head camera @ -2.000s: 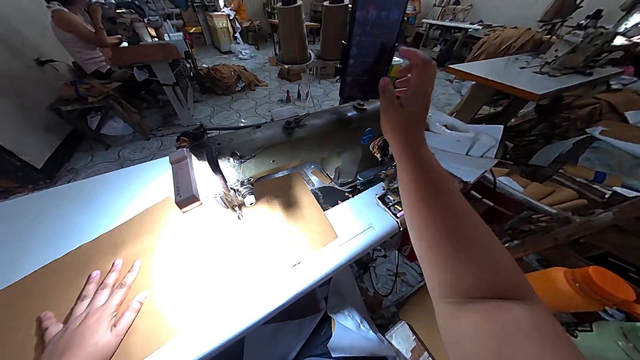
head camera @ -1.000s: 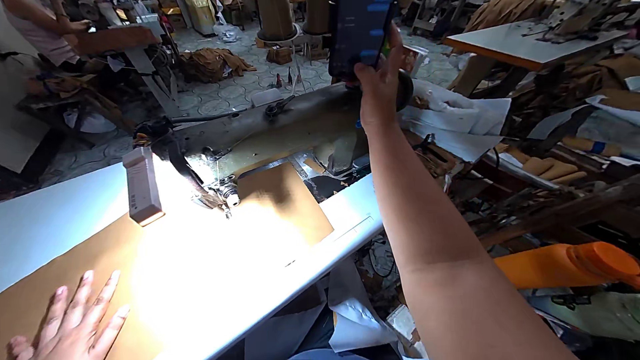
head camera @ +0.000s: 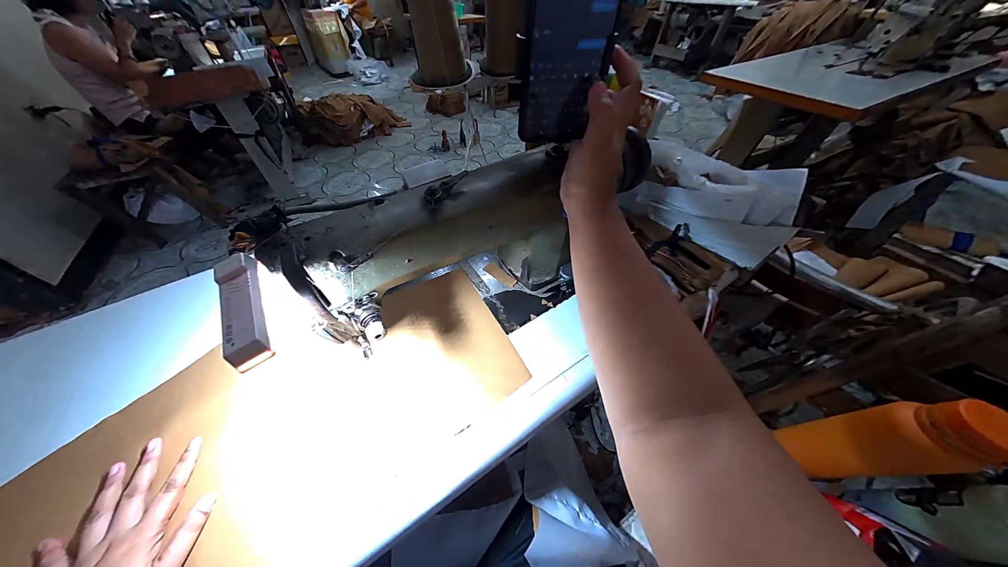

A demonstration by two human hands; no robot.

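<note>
My left hand (head camera: pixel 142 508) lies flat, fingers spread, on a tan sheet (head camera: pixel 94 449) that covers part of the white sewing table. The sheet reaches under the needle area of an industrial sewing machine (head camera: pixel 425 213), where glare from the lamp (head camera: pixel 243 311) washes out its surface. Beyond the machine's right end, my right hand (head camera: pixel 600 138) is raised and touches the lower right side of an upright smartphone (head camera: pixel 568 67) with a lit screen; its thumb and fingers are at the phone's edge. The hand partly hides the machine's handwheel (head camera: pixel 634 160).
An orange bottle (head camera: pixel 890 441) lies at the lower right. White sheets (head camera: pixel 717 197) are piled right of the machine. A second sewing table (head camera: pixel 835 75) stands behind at right. A person (head camera: pixel 94 63) sits at the far left. Brown material (head camera: pixel 346 118) lies on the floor.
My right hand, open beside the phone two seconds ago, has closed in on its edge. My left hand stays on the tan sheet.
</note>
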